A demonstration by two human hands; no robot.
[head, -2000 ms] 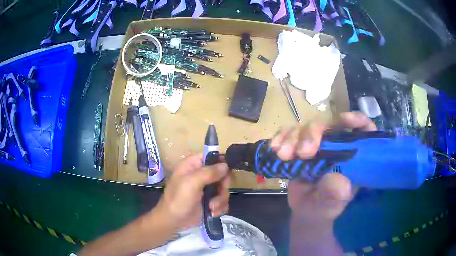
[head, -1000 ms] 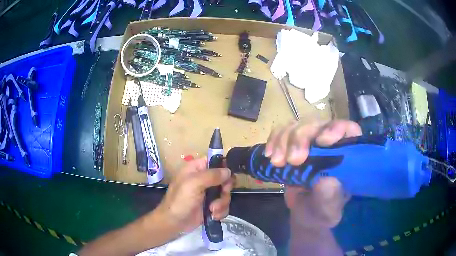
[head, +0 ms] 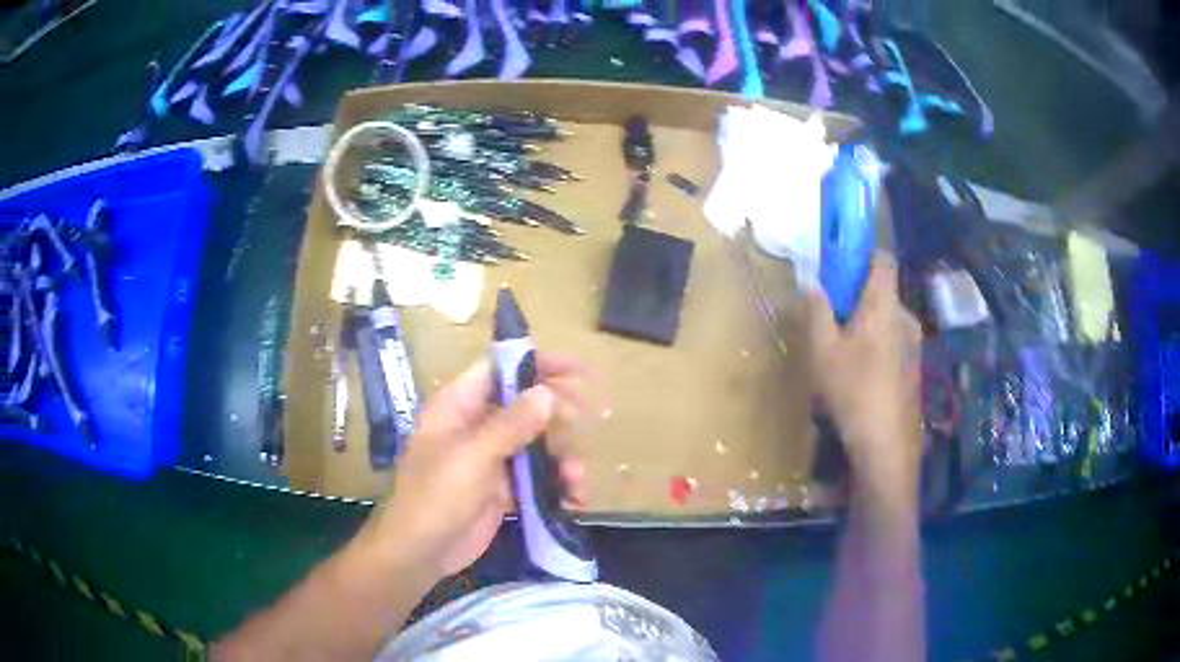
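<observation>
My left hand [head: 453, 472] holds a pen device [head: 524, 453] upright, its black tapered nose pointing away from me and its lilac body showing between thumb and fingers. My right hand [head: 870, 375] is at the right side of the tray, on the blue electric screwdriver [head: 848, 226], which lies over the white cloth [head: 770, 175]. The screwdriver and hand are blurred, and the fingers' hold is partly hidden.
The cardboard tray [head: 595, 93] holds circuit boards [head: 485, 181] under a tape roll [head: 331, 181], a black block [head: 648, 286], another pen device [head: 392, 369] and scattered screws [head: 738, 502]. A blue bin [head: 149, 310] stands left; coloured shells [head: 725, 52] lie behind.
The screwdriver has moved away from the pen to the tray's right rear, with my right hand. My left hand has tilted the pen and moved it slightly left.
</observation>
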